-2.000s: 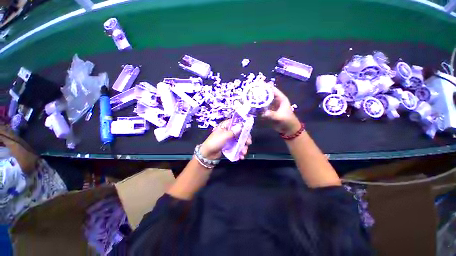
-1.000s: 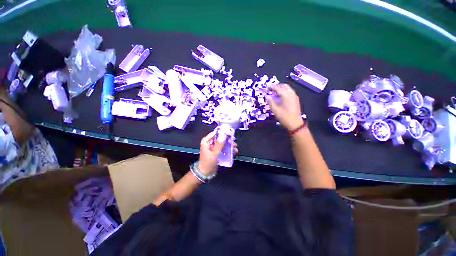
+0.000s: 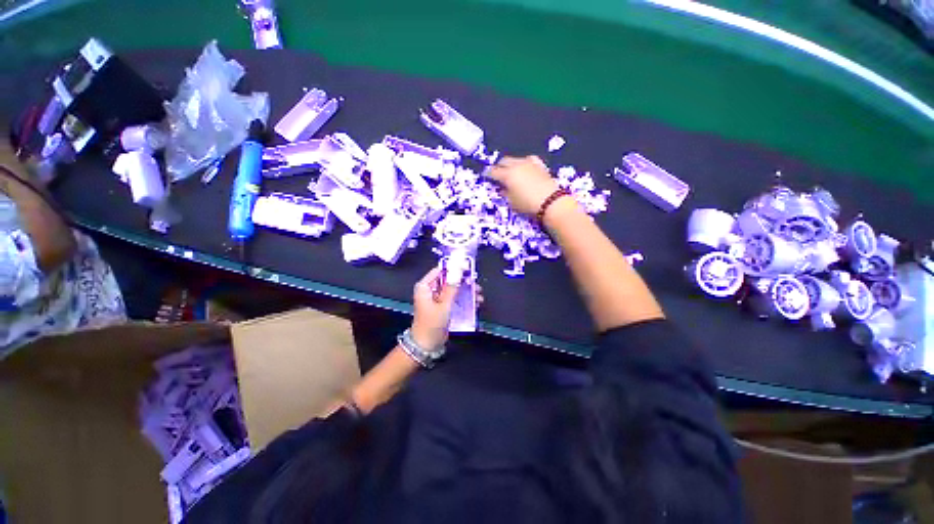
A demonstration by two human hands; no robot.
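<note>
My left hand (image 3: 433, 305) is closed around a pale handle shell (image 3: 464, 306) with a round fan head (image 3: 457, 233) at its upper end, near the bench's front edge. My right hand (image 3: 524, 184) reaches over the upper part of the loose heap of small plastic brackets (image 3: 504, 233). Its fingertips are at the heap's upper edge; whether they hold a piece cannot be told. Several handle shells (image 3: 383, 180) lie piled left of the heap. Separate shells lie above it (image 3: 452, 127) and to its right (image 3: 652, 181).
Fan heads (image 3: 787, 244) are piled at right beside a white block (image 3: 915, 317). At left lie a blue cylinder (image 3: 245, 190), a crumpled clear bag (image 3: 208, 113) and a black box (image 3: 109, 94). An open carton (image 3: 293, 369) stands below the bench edge. Another person's arm (image 3: 39, 210) shows at left.
My right hand has moved left and up over the heap from its right side. My left hand still holds the shell with the head. The view has shifted, and the bench items appear farther right.
</note>
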